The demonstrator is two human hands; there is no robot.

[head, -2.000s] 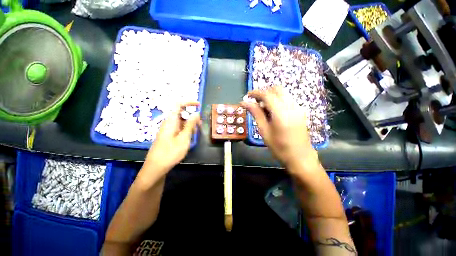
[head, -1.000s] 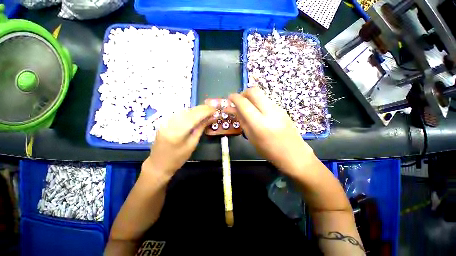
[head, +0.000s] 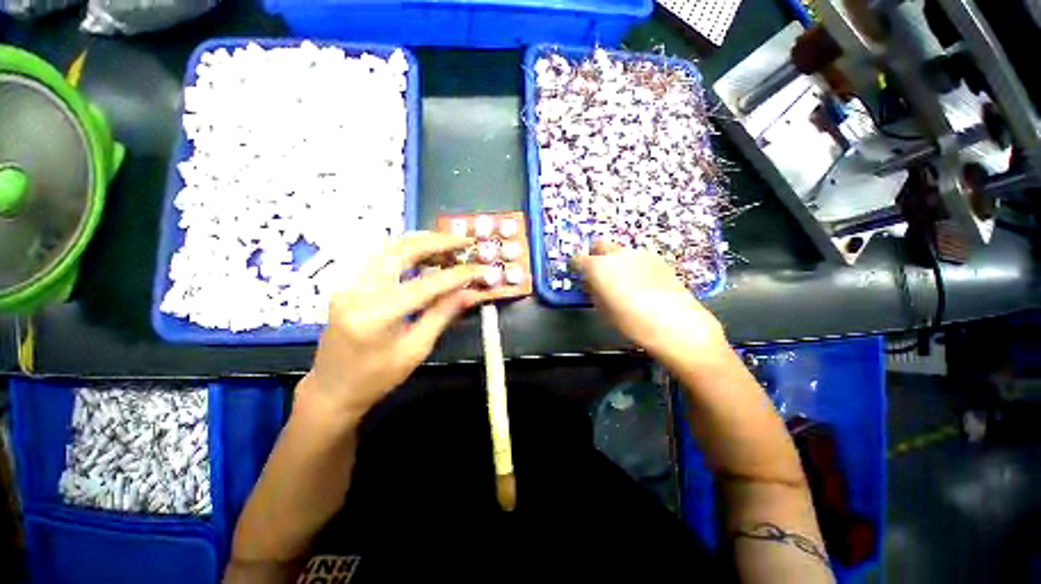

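The red-brown block fixture [head: 519,282] lies on the bench between the two trays, its pale yellow handle [head: 495,399] pointing toward me. Round white parts sit in its holes. My left hand [head: 394,308] reaches over the block's left side, fingers spread and touching the white parts or just above them; whether it holds a part cannot be told. My right hand [head: 628,291] is over the near left part of the right tray [head: 531,171], fingertips down among the leaded parts. Its grip is hidden. The left tray [head: 417,137] holds a heap of white pieces.
The silver bench press [head: 788,148] stands at the right. A green fan [head: 97,171] is at the far left. A blue bin [head: 457,23] and a perforated white plate [head: 705,14] are at the back. Below the front edge are a left bin [head: 114,548] and a right bin [head: 862,399].
My right hand has moved from the block to the right tray. My left hand has stayed at the block with its fingers more spread. The whole view has shifted, with the bench things now further left.
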